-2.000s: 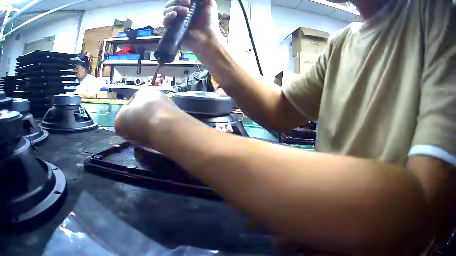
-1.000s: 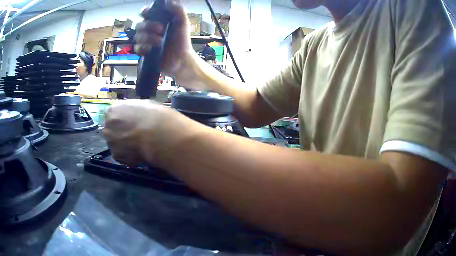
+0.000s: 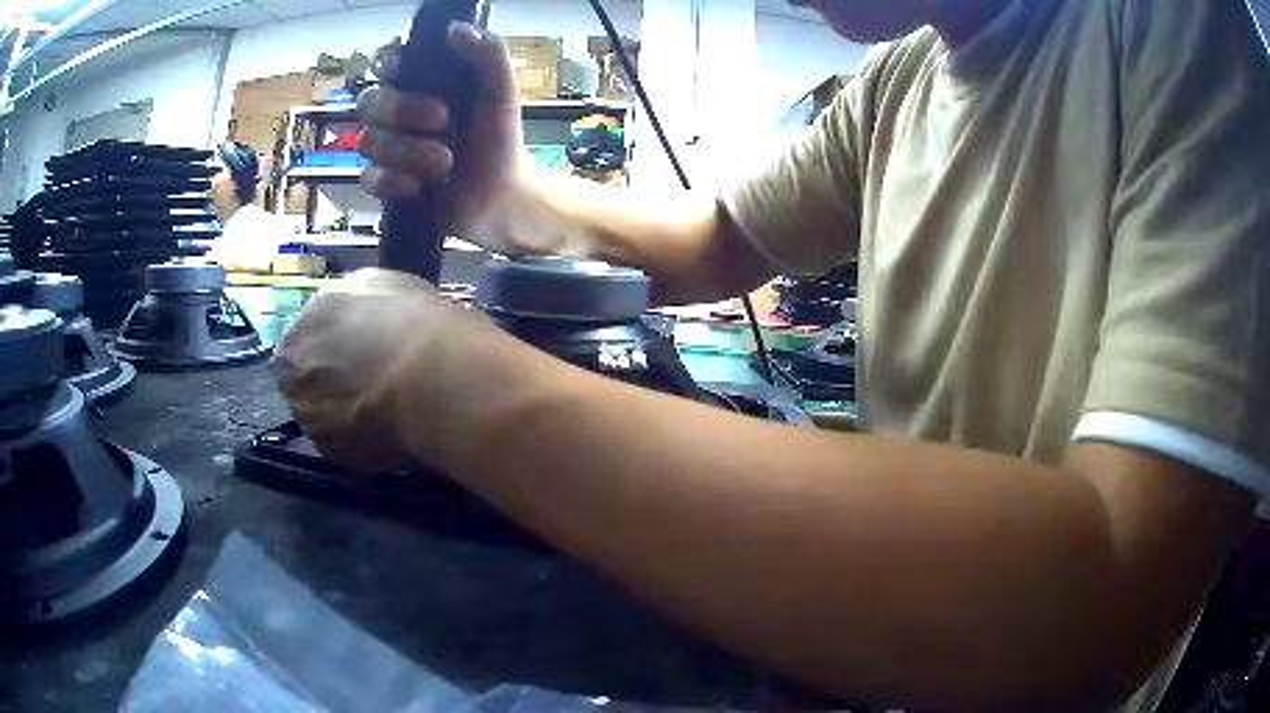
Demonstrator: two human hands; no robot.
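Note:
My right hand grips the thick black electric screwdriver, held upright. Its lower end goes down behind my left hand, and the bit is hidden. My left hand is low over the left side of the work, with curled fingers turned away; what they hold cannot be seen. A loudspeaker driver stands magnet up just behind and right of my left hand, its lower part largely covered by my left forearm. The black front panel lies beneath, its left corner showing.
Other loudspeaker drivers stand at the left. A clear plastic bag lies at the near edge. Stacked black panels rise at the far left, beside a person. The cord runs down beyond the right arm.
The screwdriver has come down from a raised, tilted position to upright behind my left hand. My left hand has shifted slightly left and lower. The loudspeaker driver has stayed in place.

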